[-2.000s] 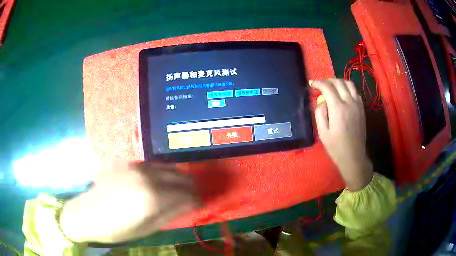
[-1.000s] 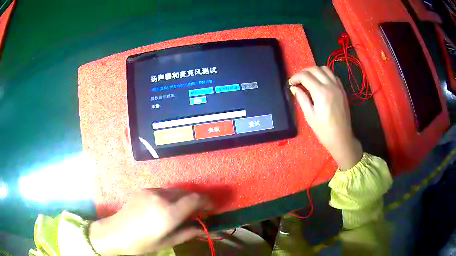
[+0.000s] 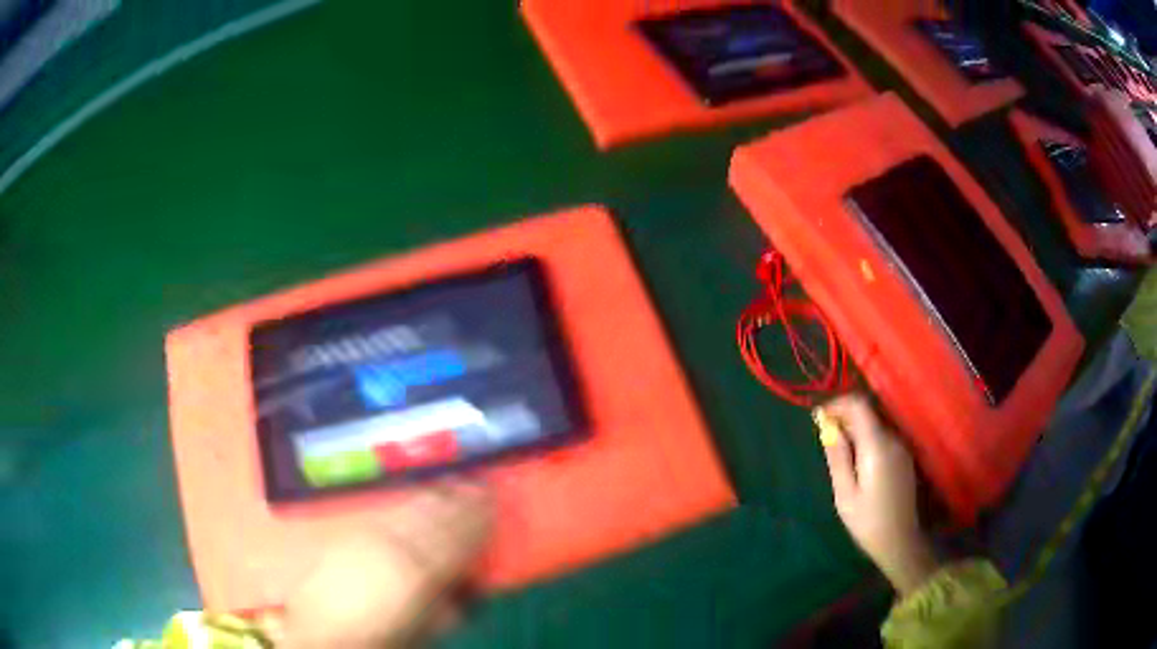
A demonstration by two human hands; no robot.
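The tablet (image 3: 412, 380) lies on an orange-red foam tray (image 3: 647, 418); its lit test screen is blurred, with a green and a red button at the bottom. My left hand (image 3: 393, 558) is blurred over the tray's front part, below the tablet; whether it holds anything cannot be told. My right hand (image 3: 878, 488) is off the tablet, just below the coiled red cable (image 3: 793, 340) and beside the left edge of the right-hand foam tray (image 3: 825, 190). A yellow finger cot (image 3: 827, 429) shows at its fingertip; its grip is unclear.
A dark-screened tablet (image 3: 952, 273) lies on the right-hand foam tray. Another tablet (image 3: 742, 51) with a lit screen lies on foam at the top. More trays with tablets stand at the upper right, on the green surface (image 3: 381, 152).
The view has swung, showing more trays. My right hand has left the tablet's right edge and is now by the coiled cable. My left hand has moved from the tray's front edge onto its front part.
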